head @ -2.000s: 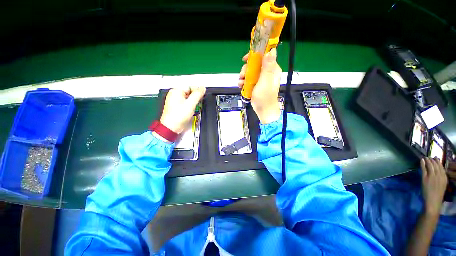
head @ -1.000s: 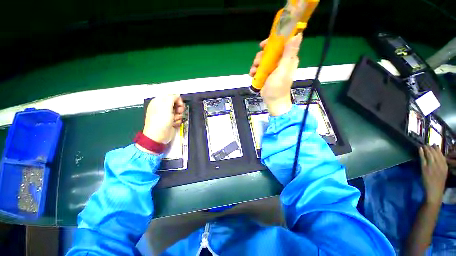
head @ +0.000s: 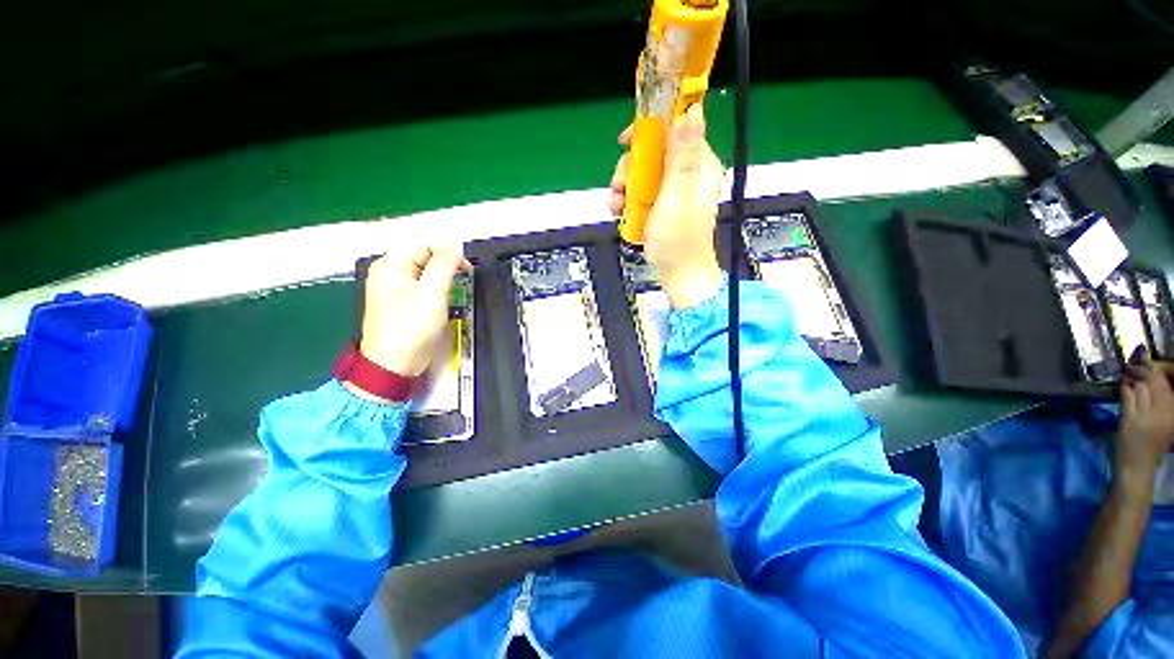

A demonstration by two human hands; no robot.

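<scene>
My right hand [head: 682,213] is closed around the orange electric screwdriver [head: 670,97], nose down at the upper end of the third phone [head: 644,322]; its bit is too small to see. My left hand [head: 404,309] rests over the upper part of the leftmost phone [head: 448,402], fingers curled; whether it holds anything is hidden. The second phone [head: 554,328] lies uncovered, with a tilted black piece at its lower end. The fourth phone [head: 798,290] is right of my right hand. All lie in the black foam tray [head: 505,444].
A blue screw bin [head: 80,367] with grey screws in its near compartment stands at the far left. At the right are another black tray [head: 985,303], more phones and a coworker's hand [head: 1143,409]. The black cable [head: 739,258] hangs across my right forearm.
The screwdriver has moved left and stands more upright over the third phone. My left hand's fingers have shifted slightly. At the right, the neighbouring tray has turned and the coworker's hand has moved.
</scene>
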